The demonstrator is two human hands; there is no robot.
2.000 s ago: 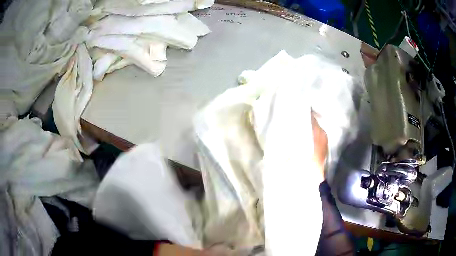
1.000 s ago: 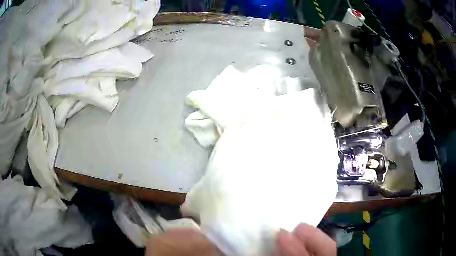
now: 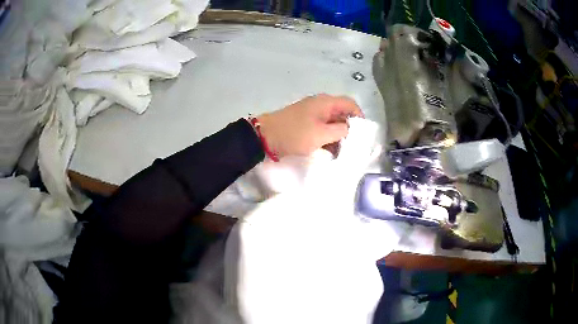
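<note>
A white garment piece (image 3: pixel 307 253) lies over the table's front edge and hangs toward me, glaring under the lamp. My left hand (image 3: pixel 310 123), with a red cord at the wrist and a black sleeve, holds its far part between the fingers, left of the sewing machine (image 3: pixel 415 88). The presser foot and needle area (image 3: pixel 418 193) is brightly lit and no cloth covers it. The cloth's right border lies beside the pale cloth plate (image 3: pixel 374 197). I do not see my right hand.
A heap of cream-white fabric (image 3: pixel 120 57) lies on the table's left and hangs beside it. A white lamp head (image 3: pixel 475 156) is over the machine. A flat black object (image 3: pixel 525 183) and a slim black tool (image 3: pixel 509 231) lie at the right. A thread cone (image 3: pixel 443 26) stands behind.
My left hand has moved forward from the near edge onto the cloth's far part. My right hand has gone from view. The view has shifted and the lamp head now shows clearly.
</note>
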